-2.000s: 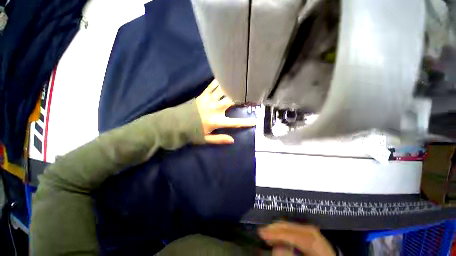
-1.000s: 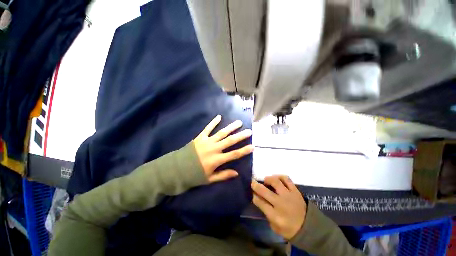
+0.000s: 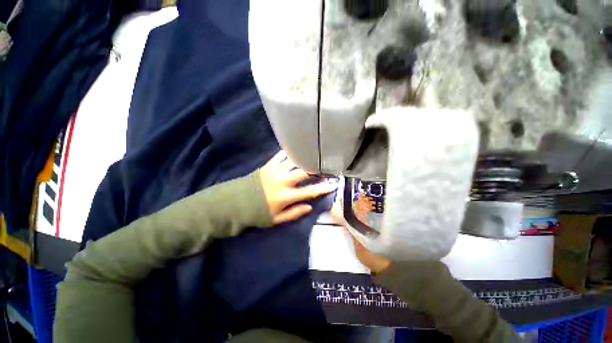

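A wide navy fabric panel [image 3: 194, 134] lies on the white machine bed, its right edge under the sewing machine head [image 3: 288, 87]. My left hand [image 3: 288, 193] lies flat on the panel with fingers spread, fingertips close to the needle area. My right hand [image 3: 366, 244] is beside the needle area at the panel's right edge, partly hidden behind the pale curved guard [image 3: 433, 187]. Its fingertips are hidden or blurred, so I cannot tell if they grip the cloth. The needle is not clearly seen.
A navy cloth pile [image 3: 40, 87] is at the far left. A ruler strip [image 3: 362, 296] runs along the front table edge. A cardboard box [image 3: 580, 251] stands at the right end. Blue baskets show below, right [image 3: 577, 329] and left [image 3: 43, 301]. A round tension knob [image 3: 493, 218] sticks out from the head.
The right hand has moved from the panel's front edge up to the needle area. The left hand has moved slightly up. The machine head sits differently in view, with its guard lower.
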